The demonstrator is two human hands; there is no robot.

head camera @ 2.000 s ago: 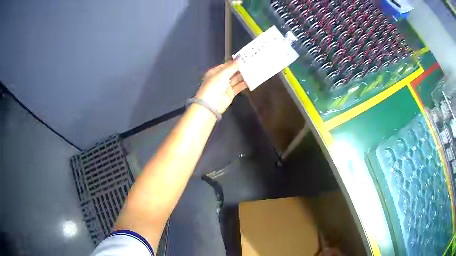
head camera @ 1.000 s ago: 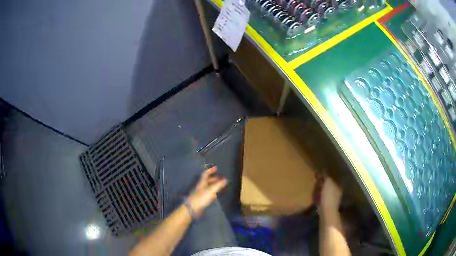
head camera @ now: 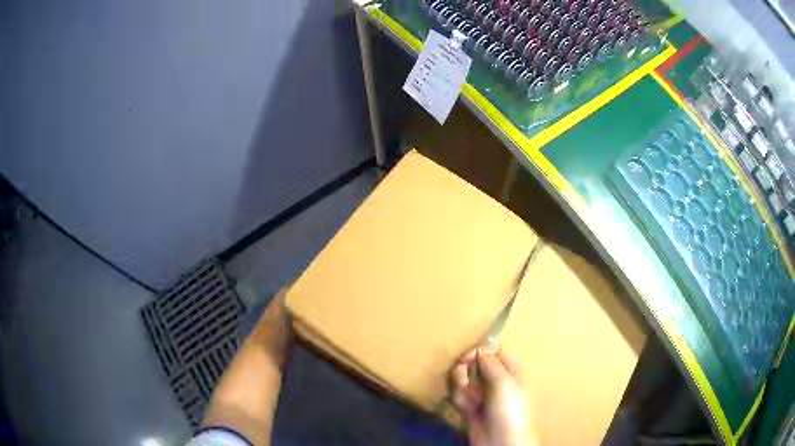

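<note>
A tan cardboard stack (head camera: 410, 279) lies tilted over my lap, below the bench edge. A second tan cardboard piece (head camera: 567, 348) lies beside it on the right, with a narrow dark gap between them. My left hand (head camera: 277, 335) holds the stack's left corner; its fingers are hidden under the cardboard. My right hand (head camera: 488, 388) has its fingers bent and pinched on the stack's right edge, at the gap.
The green bench (head camera: 580, 139) curves along the right, with a tray of dark reddish ring-like parts (head camera: 558, 39), a clear blister tray (head camera: 697, 235) and small silver-white parts (head camera: 750, 122). A white paper label (head camera: 438, 77) hangs at its edge. A grey slotted grate (head camera: 196, 318) lies on the floor.
My left hand has let go of the label and moved down to the cardboard. The stack has come up and left from under the bench, and both hands are now on it.
</note>
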